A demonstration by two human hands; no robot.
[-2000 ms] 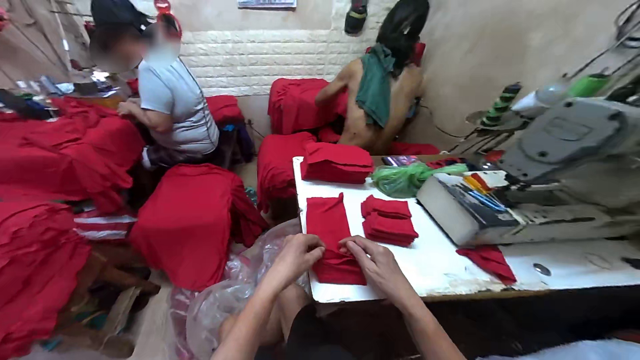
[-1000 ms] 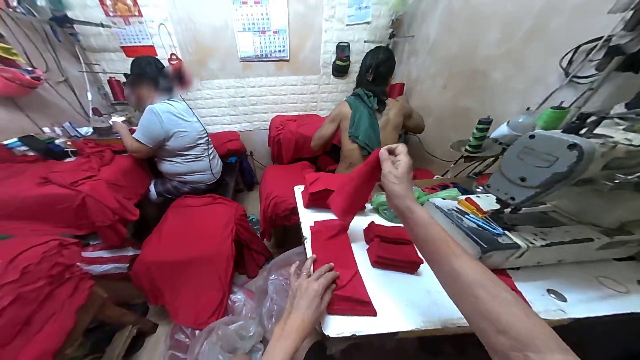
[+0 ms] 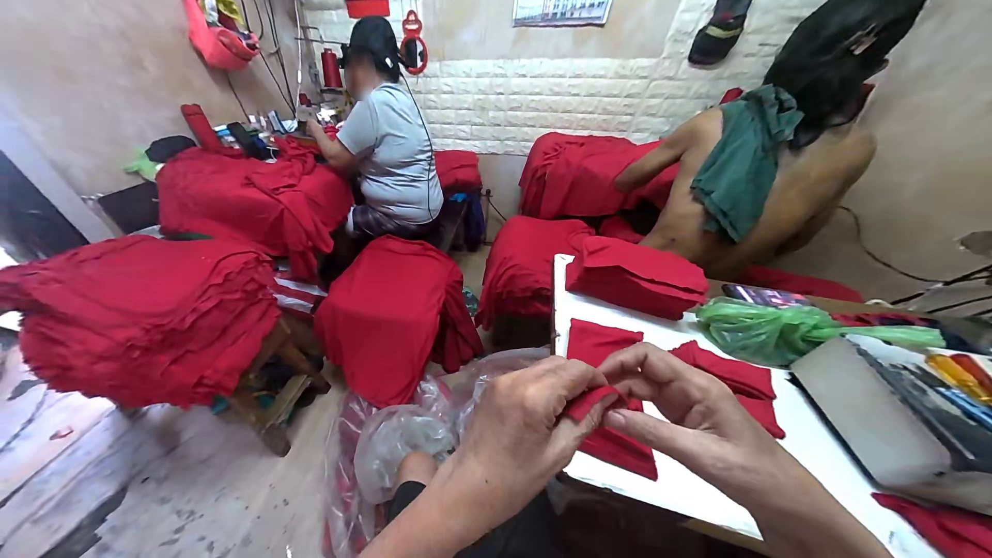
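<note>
My left hand (image 3: 535,422) and my right hand (image 3: 674,407) meet above the front left corner of a white sewing table (image 3: 744,504). Pinched between their fingers is a small folded piece of red fabric (image 3: 590,403). Below it, partly covered by my hands, a flat stack of red fabric pieces (image 3: 604,339) lies on the table. A smaller folded red stack (image 3: 732,372) is just right of it, partly behind my right hand. Farther back stands a thick red fabric stack (image 3: 637,275).
A green plastic bag (image 3: 767,332) and a phone (image 3: 763,296) lie beyond the stacks. The sewing machine base (image 3: 868,411) is at right. Clear plastic bags (image 3: 403,446) and fabric-covered stools (image 3: 395,310) stand left. Two people sit farther back.
My right hand has come down from the raised fabric piece and now meets my left hand. My left hand has left the flat stack and grips fabric. The view has swung left.
</note>
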